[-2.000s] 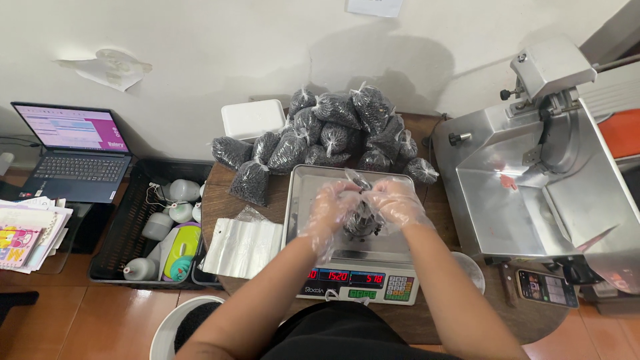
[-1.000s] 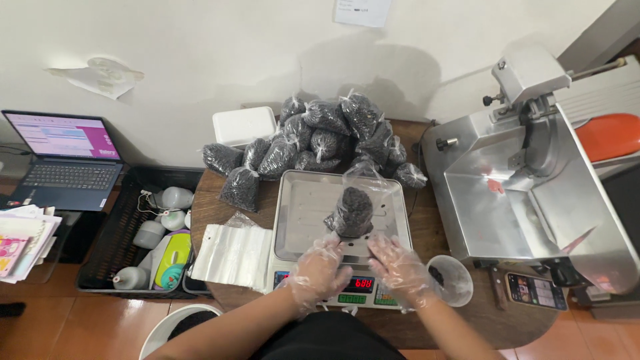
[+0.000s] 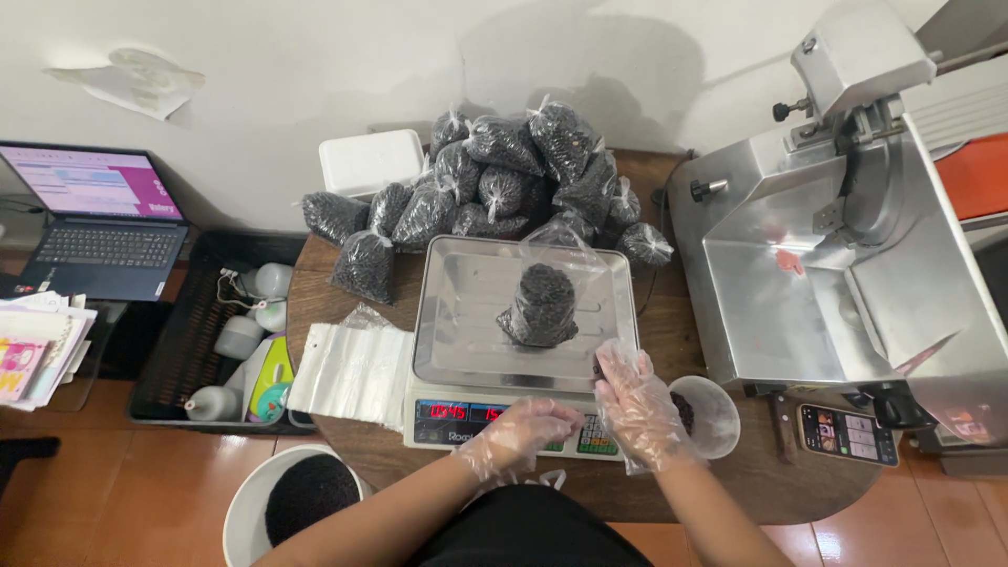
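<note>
An untied clear plastic bag of small black pellets (image 3: 543,307) stands on the steel pan of a digital scale (image 3: 465,346), its loose top leaning to the back right. Both hands wear thin clear plastic gloves. My left hand (image 3: 524,433) hovers over the scale's display and keys with its fingers curled; whether it holds anything is unclear. My right hand (image 3: 634,394) is palm up at the pan's front right corner, with a few dark bits at its fingers. Beside it sits a translucent plastic tub (image 3: 709,417) with some dark pellets inside.
Tied bags of black pellets (image 3: 504,189) are piled behind the scale, near a white foam box (image 3: 372,161). Flat plastic bags (image 3: 354,374) lie left. A steel slicer (image 3: 787,315), a knife (image 3: 783,429) and a phone (image 3: 846,435) are right. A white bucket (image 3: 244,504) stands front left.
Two seconds ago both hands were at the bag over the pan. Now the bag stands released, and both hands are nearer the front edge. My right hand has turned palm up.
</note>
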